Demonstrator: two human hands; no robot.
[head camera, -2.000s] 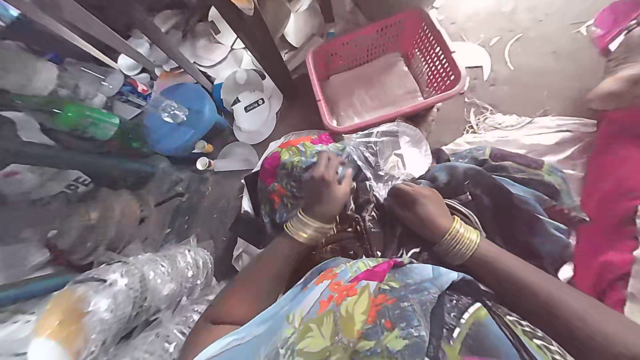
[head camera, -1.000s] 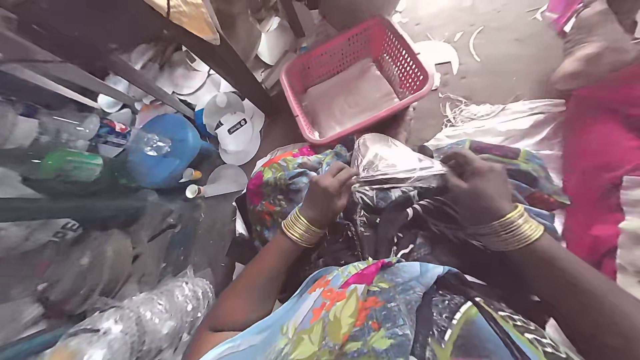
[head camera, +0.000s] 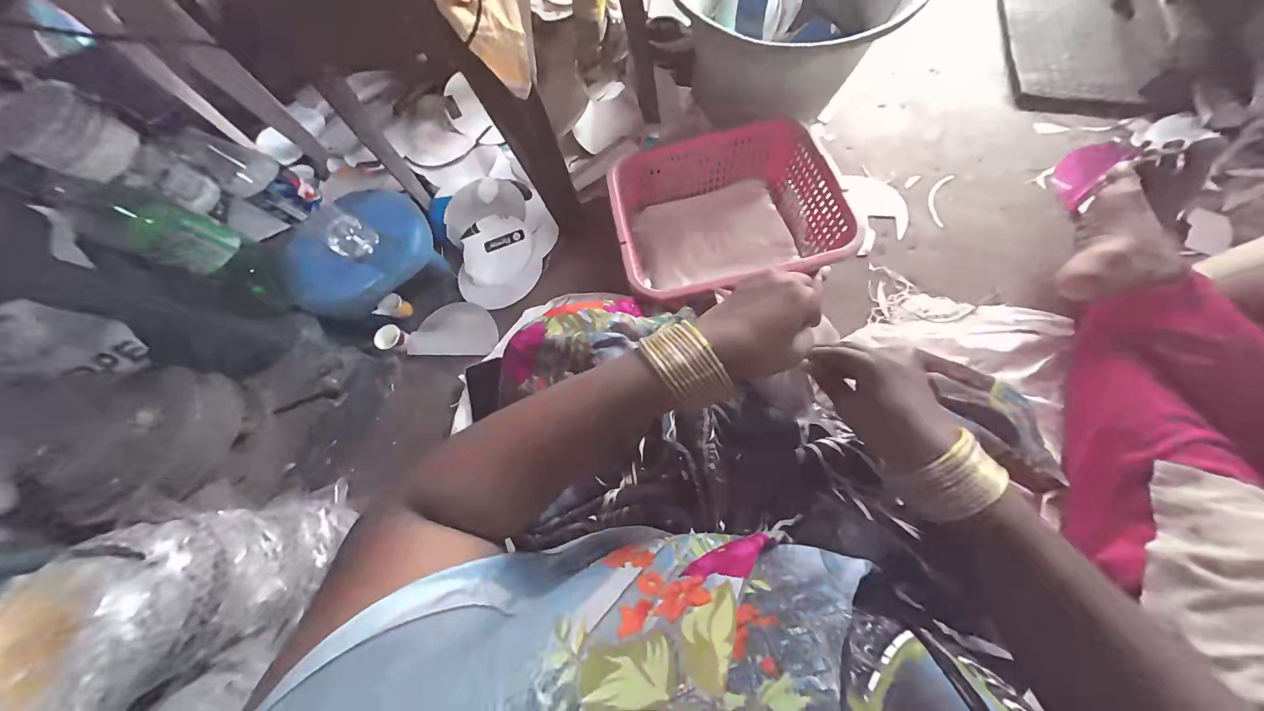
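A pink plastic basket with perforated walls stands just beyond my lap, a flat pale sheet lying on its floor. My left hand, with gold bangles at the wrist, is closed near the basket's front rim. Close beside it, my right hand has its thumb and fingertips drawn together, also with bangles above it. Something pale shows between the two hands, too blurred to name, and my fingers hide most of it. Dark and flowered cloth covers my lap under both hands.
Left of me are a blue plastic container, a green plastic bottle, paper cutouts and clear plastic wrap. A large bucket stands behind the basket. At the right are another person's foot and pink-clothed leg.
My hands were apart, stretching a shiny clear plastic piece between them; now they are close together near the basket, and that stretched piece no longer shows plainly.
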